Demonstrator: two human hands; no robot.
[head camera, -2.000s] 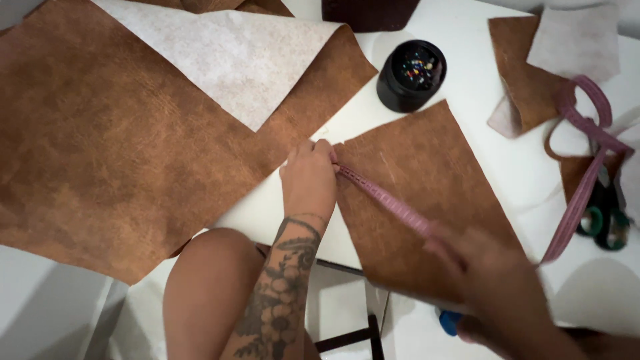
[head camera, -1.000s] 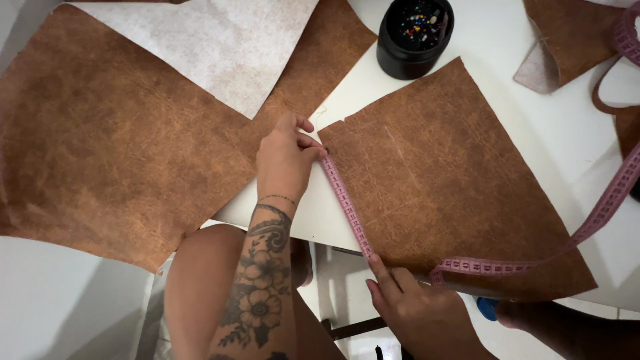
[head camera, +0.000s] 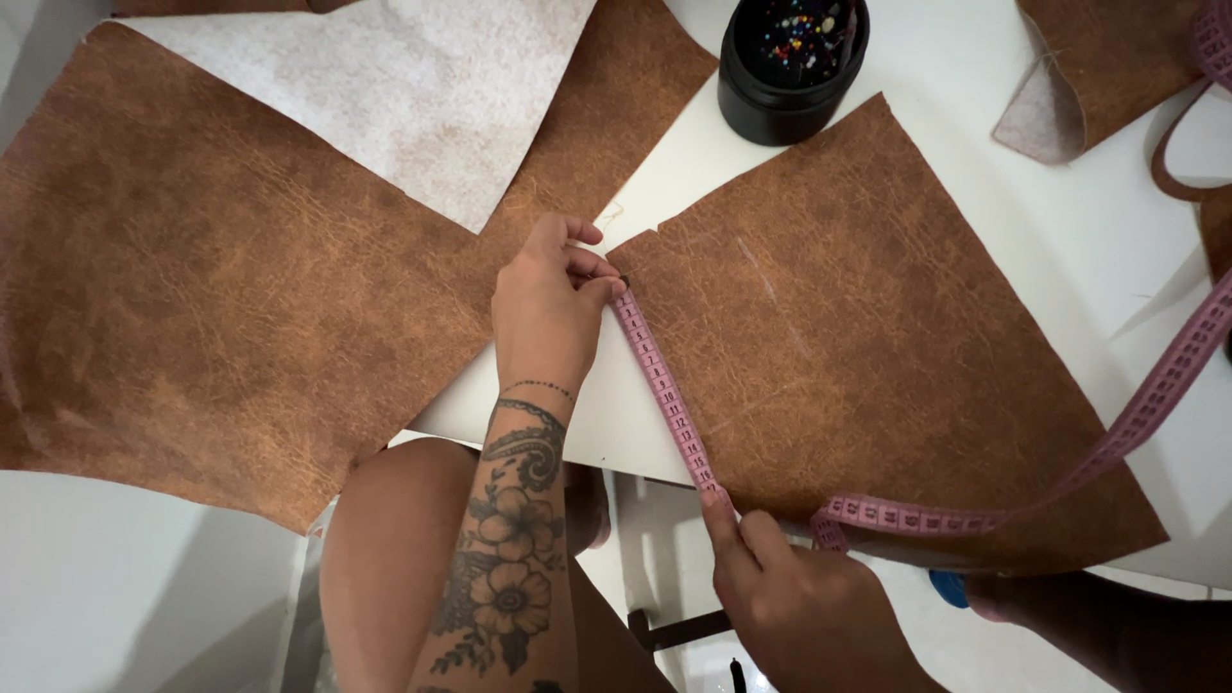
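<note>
A pink tape measure (head camera: 667, 395) lies along the left edge of a brown faux-leather piece (head camera: 866, 337). My left hand (head camera: 558, 298) pinches its end at the piece's upper left corner. Near the lower left corner, the fingers of my right hand (head camera: 789, 587) press the tape onto the edge; its thumb is hidden. From there the tape loops over the lower part of the piece and runs off to the right. Faint pale lines mark the brown surface. A larger brown sheet (head camera: 241, 279) lies at the left, one part folded over to show its whitish backing (head camera: 385, 96).
A black round container (head camera: 784, 96) of colourful-headed pins stands above the piece on the white table (head camera: 1001, 241). Another brown scrap (head camera: 1126, 67) with a curled corner lies at the upper right. The table's front edge passes under the work, above my legs.
My right hand has moved from over the brown piece to its lower left corner. The tape, earlier stretched across the piece, now follows its left edge. The view has shifted closer.
</note>
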